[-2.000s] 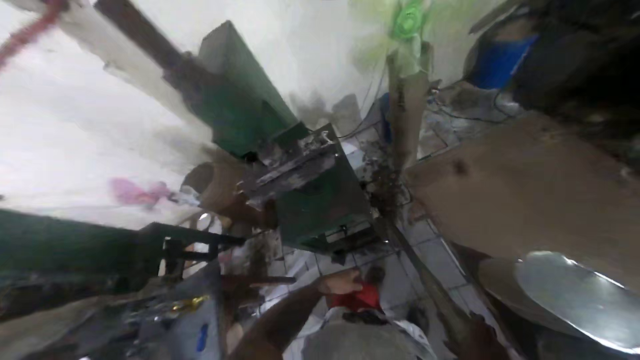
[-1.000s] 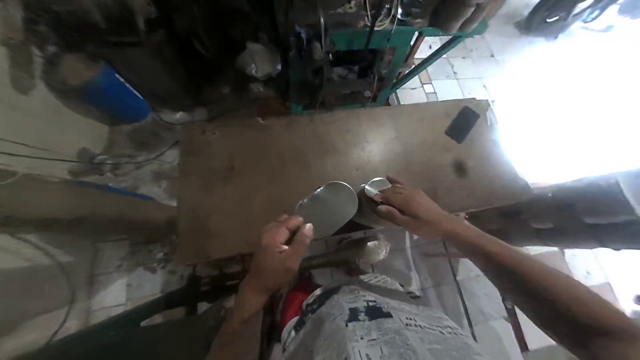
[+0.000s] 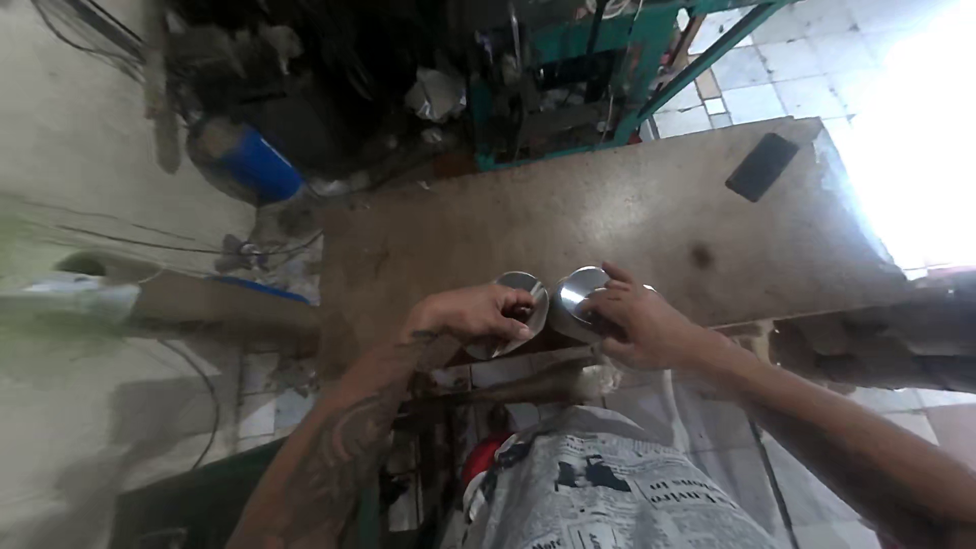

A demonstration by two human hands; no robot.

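Note:
Over the near edge of a brown tabletop (image 3: 457, 221), my left hand (image 3: 476, 313) pinches a shiny oval metal plate (image 3: 536, 309), its fingertips lying over the plate's face. Just to its right, my right hand (image 3: 637, 316) rests its fingers on a round, shiny metal piece (image 3: 581, 290), which reflects bright light. A narrow gap parts the two metal pieces. My right palm and fingers hide part of the round piece, and its underside is out of sight.
A dark phone (image 3: 762, 166) lies at the table's far right. Beyond the table stands a green metal frame (image 3: 640, 69). A blue container (image 3: 263, 164) is at the upper left, with cables (image 3: 191, 248) below it. A wooden beam (image 3: 221, 309) extends left of the table.
My left hand has moved from the oval plate's lower left end onto its face. The view has swung from a green machine to the tabletop since two seconds ago.

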